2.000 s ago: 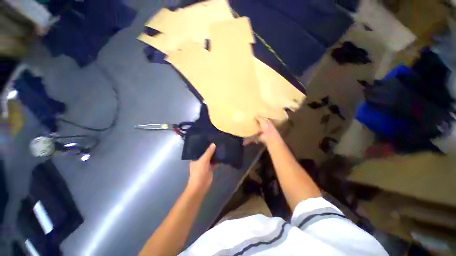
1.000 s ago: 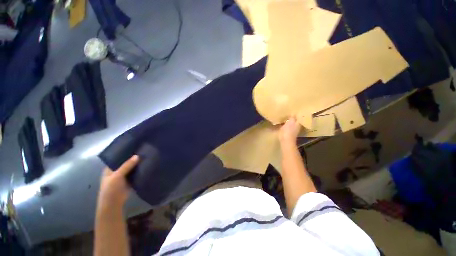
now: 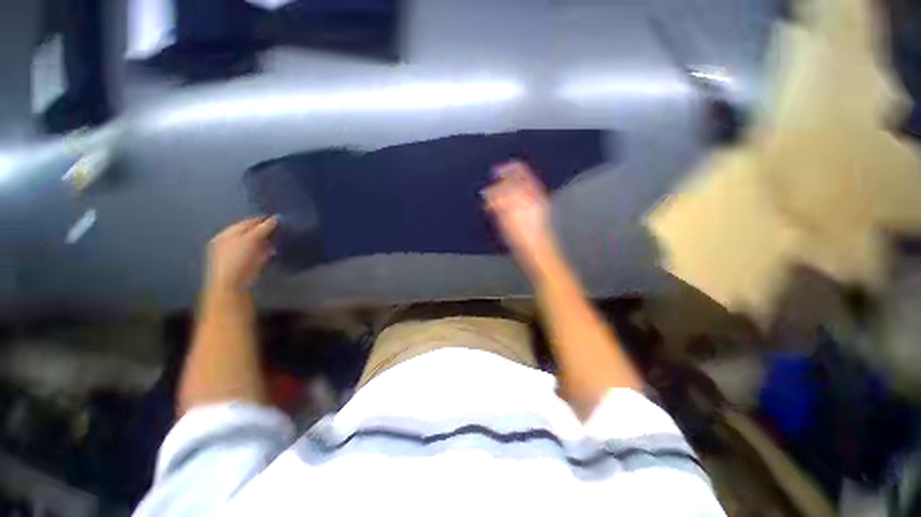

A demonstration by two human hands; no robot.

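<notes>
A long dark navy fabric piece (image 3: 409, 200) lies flat on the grey table in front of me. My left hand (image 3: 242, 247) is at its left end, with the fingertips closed on its edge. My right hand (image 3: 517, 202) is over its right part, blurred, fingers bent; I cannot tell whether it pinches the cloth. The tan card patterns (image 3: 773, 217) lie at the right of the table, apart from both hands.
Dark bundles (image 3: 333, 25) with white labels lie along the far left side. Small pale items (image 3: 89, 167) lie at the left. Blurred shears (image 3: 719, 101) lie beside the card. The near table edge (image 3: 404, 288) runs before my waist; blue cloth (image 3: 793, 389) is below right.
The view has swung left. The dark piece is now flat and straight before me. My right hand has let go of the card and moved onto the cloth.
</notes>
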